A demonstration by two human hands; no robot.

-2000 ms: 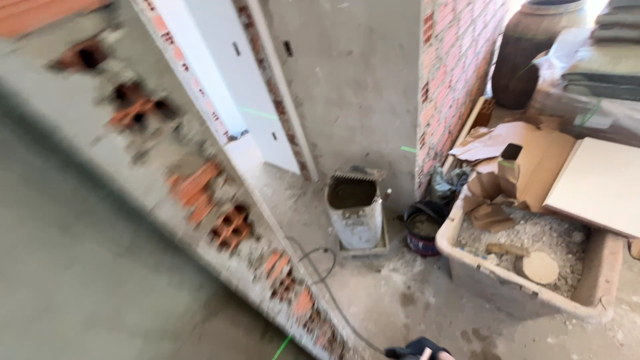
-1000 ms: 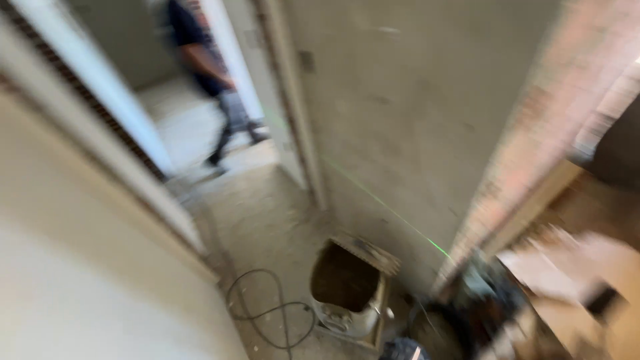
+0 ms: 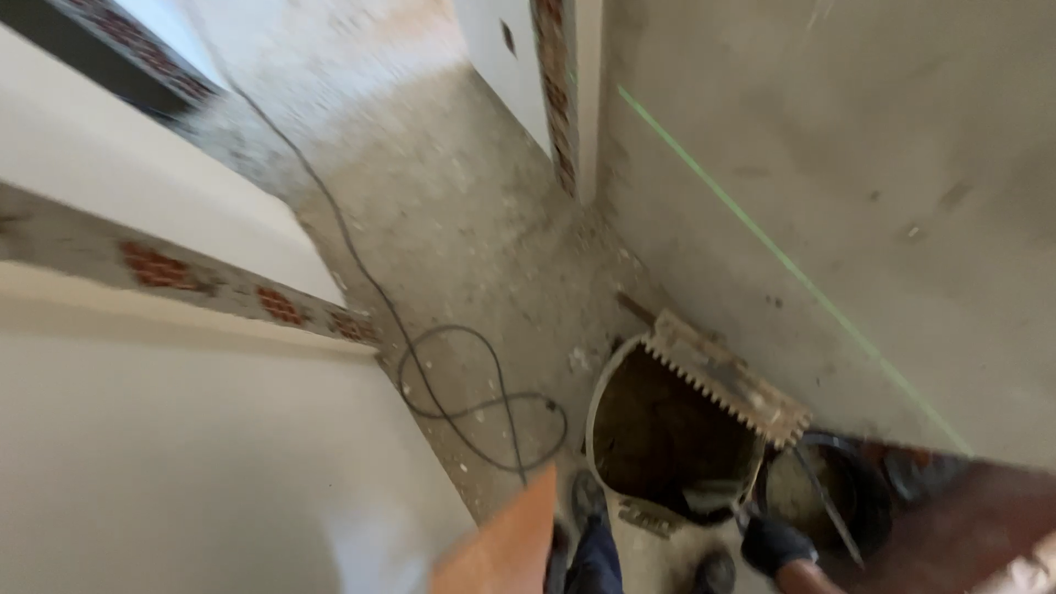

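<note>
My right hand (image 3: 775, 546), in a dark glove, is at the lower right edge of a large bucket (image 3: 596, 412). It looks closed around the handle end of a trowel whose pale blade (image 3: 716, 497) lies inside the rim; blur hides the exact grip. A notched trowel (image 3: 726, 375) rests across the bucket's upper right rim, teeth toward the opening. Dark material fills part of the bucket. My left hand is out of view. An orange flat piece (image 3: 507, 540) rises from the bottom edge, its holder unseen.
A black cable (image 3: 450, 412) loops on the dusty floor (image 3: 462, 223) left of the bucket. Beside my right hand stands a dark tub (image 3: 862, 495) with a stick-like tool. A plastered wall (image 3: 825, 165) with a green laser line rises at right; a wall with exposed brick (image 3: 280, 304) borders the left.
The view has swung down and closer to the bucket. My right hand, a small dark shape at the bottom edge before, now shows at the bucket's rim. The person in the doorway is out of view.
</note>
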